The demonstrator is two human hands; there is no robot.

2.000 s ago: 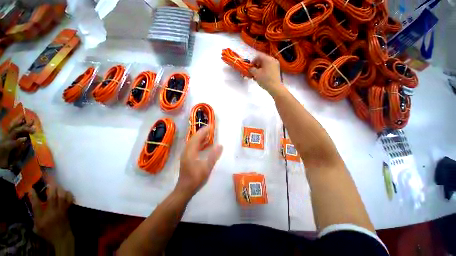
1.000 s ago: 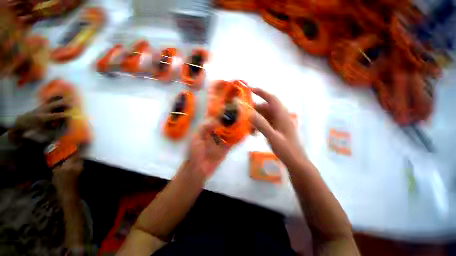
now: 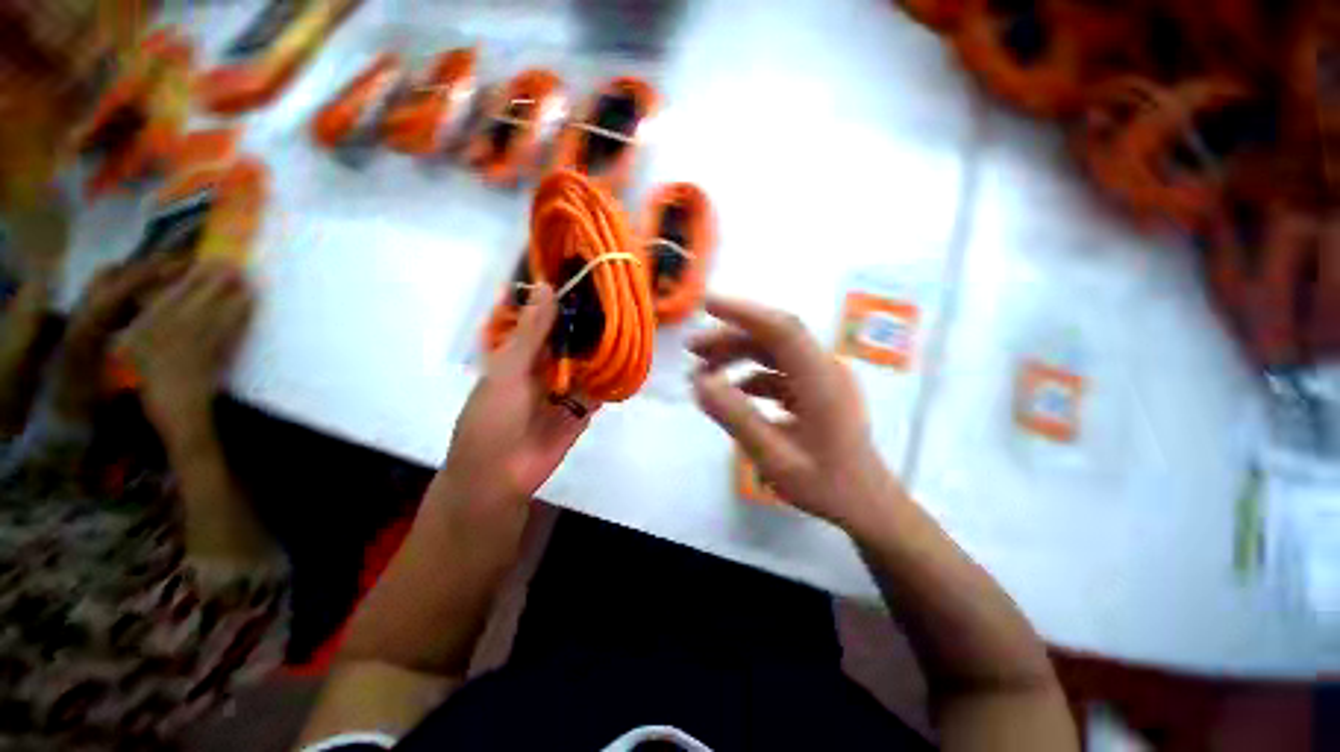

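My left hand [image 3: 514, 404] holds an orange cable coil [image 3: 617, 301] up off the table. The coil has black parts in its middle and a pale tie around it. My right hand [image 3: 779, 404] is to the right of the coil, empty, with its fingers apart and bent. Another coil [image 3: 681, 250] lies just behind the held one, and one more is mostly hidden behind the held coil. Two small orange cards, one [image 3: 880, 329] nearer and one [image 3: 1048, 400] farther right, lie on the table. An orange card [image 3: 757, 482] is partly covered by my right hand.
Filled blisters [image 3: 514, 125] stand in a row at the back left. A heap of orange coils [image 3: 1176, 140] is at the back right. A neighbour's hands [image 3: 184, 331] work at left with orange-yellow cards [image 3: 235, 206]. A yellow-green stick [image 3: 1249, 522] lies at right. The white table [image 3: 823, 176] has a dark seam.
My right hand has brought a coil from near the heap to my left hand, then let go and moved aside. My left hand now holds the coil alone. The view has shifted.
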